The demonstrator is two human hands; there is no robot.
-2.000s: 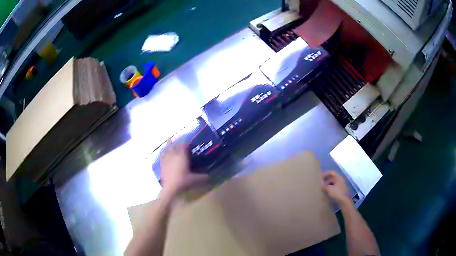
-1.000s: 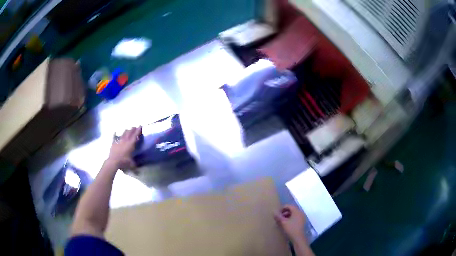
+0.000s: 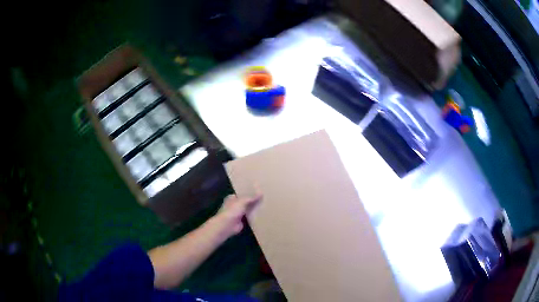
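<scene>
A flat brown cardboard pad (image 3: pixel 313 224) is held over the near edge of the metal table. My left hand (image 3: pixel 239 209) grips its left edge, with the thumb on its upper face. My right hand is not in view. An open master carton (image 3: pixel 189 197) stands on the floor at the left. Rows of retail boxes (image 3: pixel 142 127) fill it, pale sides up with black strips between them.
Two black film-wrapped boxes (image 3: pixel 393 141) lie end to end on the table (image 3: pixel 289 138). A blue-and-orange tape dispenser (image 3: pixel 264 97) is near its far left part, another (image 3: pixel 457 118) at the right edge. More black boxes (image 3: pixel 473 250) are lower right. Stacked brown board (image 3: pixel 402 38) is at the top.
The view has swung left, bringing the open carton into sight. My left hand has left the black boxes and now holds the pad. My right hand has gone out of view.
</scene>
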